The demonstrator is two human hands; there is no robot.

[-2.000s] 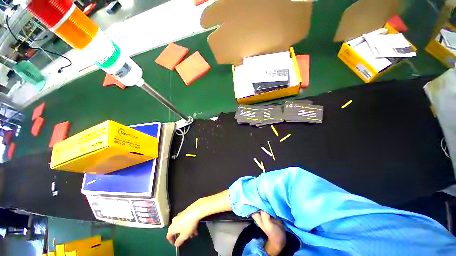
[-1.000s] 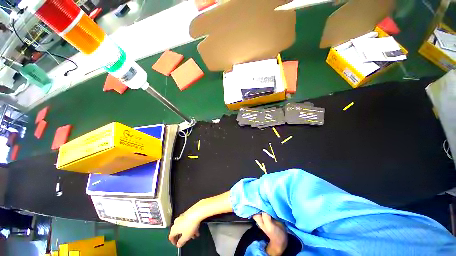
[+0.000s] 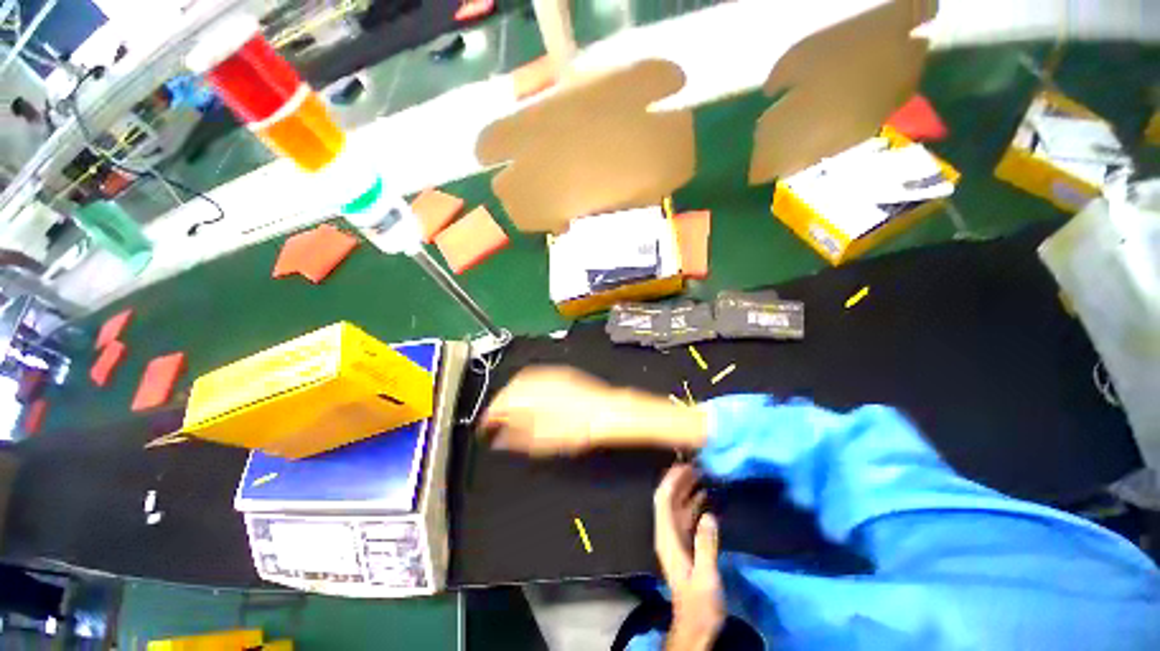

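Observation:
My right hand [image 3: 547,413] is blurred above the black mat [image 3: 980,369], just right of the scale; whether it holds anything cannot be told. My left hand [image 3: 688,547] is below my right forearm, fingers and thumb apart, with nothing visible in it. A yellow carton [image 3: 305,388] lies tilted on the blue platform of the bench scale [image 3: 350,553]. Several thin yellow strips [image 3: 583,534] lie loose on the mat. Dark printed cards [image 3: 759,315] lie side by side near the belt.
Open yellow cartons [image 3: 579,300] with white papers stand on the green belt [image 3: 751,235], some with brown lids raised. Red pads [image 3: 471,239] lie there. A signal tower [image 3: 305,127] leans above the scale. A white bag [image 3: 1119,293] is at right. Yellow cartons [image 3: 210,641] show lower left.
My right hand has moved up from the bench's front edge over the mat. My left hand now shows more fully, fingers pointing up. A yellow strip now shows near the front edge. The view has shifted.

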